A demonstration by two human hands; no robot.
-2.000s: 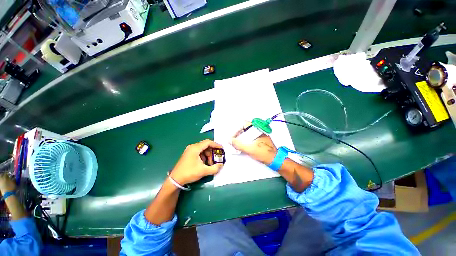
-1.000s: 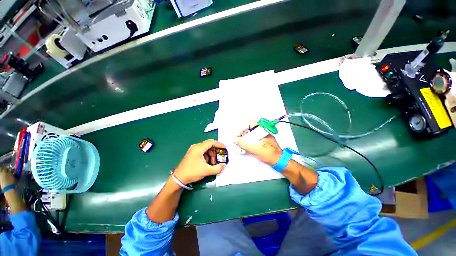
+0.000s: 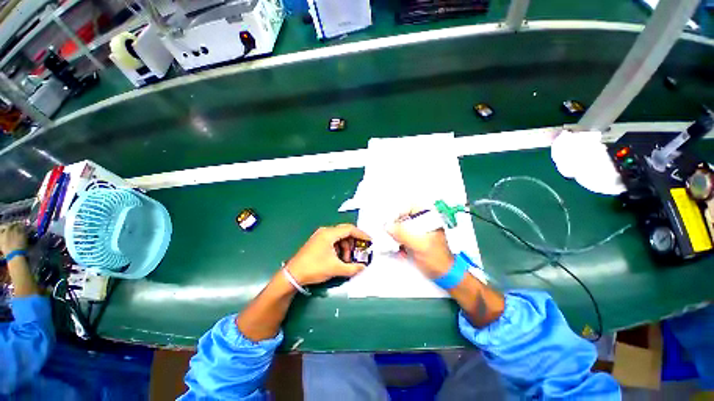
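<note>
My left hand (image 3: 325, 254) holds a small black electronic unit (image 3: 361, 252) with gold and white details between thumb and fingers, over the left edge of the white paper (image 3: 415, 172). My right hand (image 3: 423, 243) holds a whitish dispensing syringe (image 3: 423, 222) like a pen, just right of the unit. Its green adapter (image 3: 450, 212) points right and joins a clear hose (image 3: 565, 205). The syringe's tip is too small to make out. Another unit (image 3: 247, 219) lies on the green bench to the left.
Spaced units (image 3: 337, 124) lie on the green belt beyond the pale rail (image 3: 258, 170). A light blue fan (image 3: 117, 231) stands left, near another person's hand (image 3: 12, 238). A black controller (image 3: 665, 200) and crumpled white cloth (image 3: 587, 160) are at right. A dark cord runs beside the hose.
The camera view has shifted, so the bench things appear moved. Both hands keep their hold on the unit and the syringe. The syringe lies somewhat flatter than before.
</note>
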